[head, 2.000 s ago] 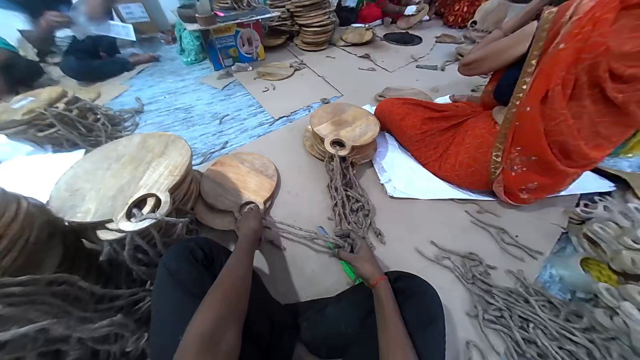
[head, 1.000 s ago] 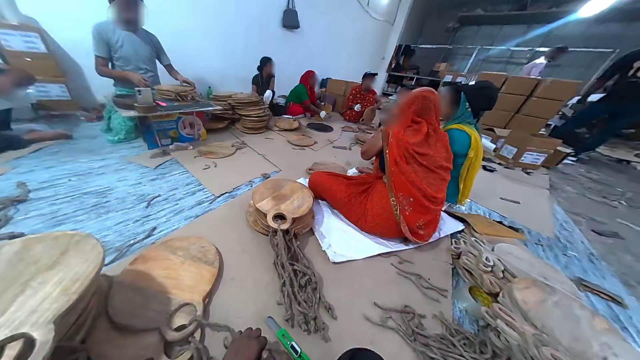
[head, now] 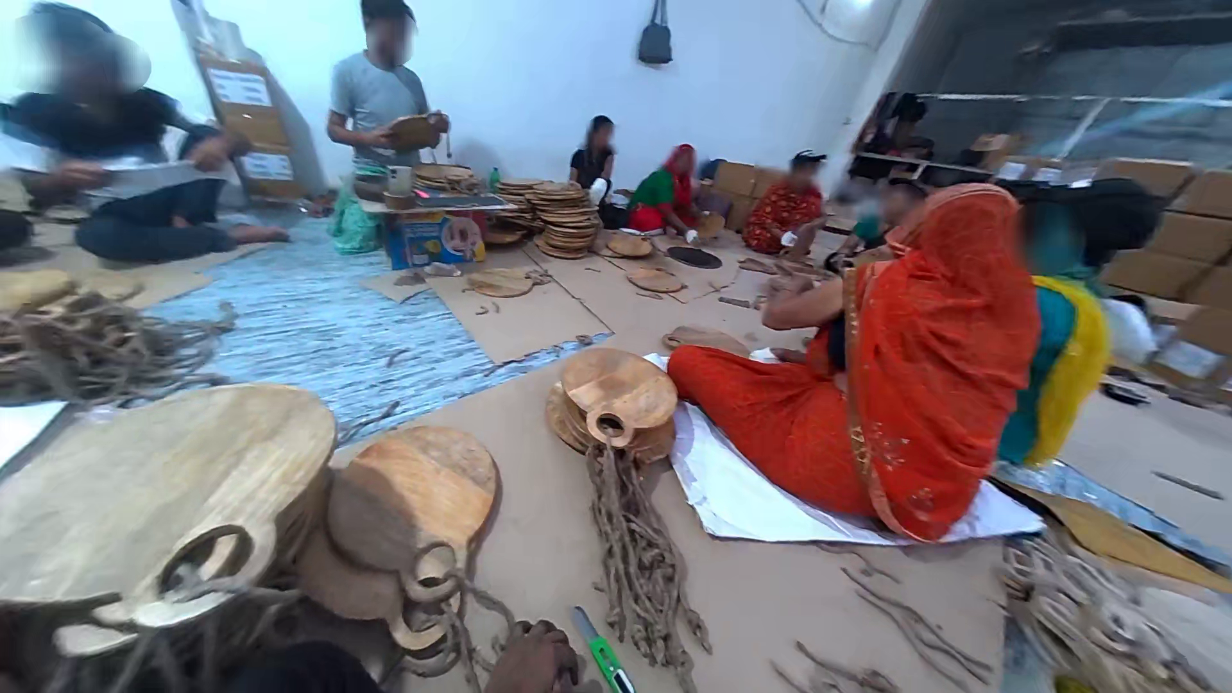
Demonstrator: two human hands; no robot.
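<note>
My left hand (head: 534,659), as it appears, is at the bottom edge, its fingers bent and partly cut off. Against it lies a grey-brown cord (head: 496,606) that runs from the ring handle of a round wooden board (head: 414,496); whether the fingers grip it is unclear. Just right of this hand, a green utility knife (head: 603,650) points up and left, its lower end cut off. My right hand is not in view. A stack of round boards (head: 616,390) with knotted cords (head: 640,568) hangs together ahead. Larger boards (head: 164,481) are stacked at left.
A person in orange-red cloth (head: 924,385) sits on a white sheet (head: 722,500) at right. Cord pieces (head: 914,626) lie on the cardboard (head: 760,587), with a cord heap (head: 1088,597) farther right. Left are a cord pile (head: 106,346) and another seated person (head: 115,164); board stacks (head: 565,217) stand behind.
The view has tilted up since the oldest frame, where both my hands worked at the cord. Only one hand shows now. The standing person has lifted a board from the stack.
</note>
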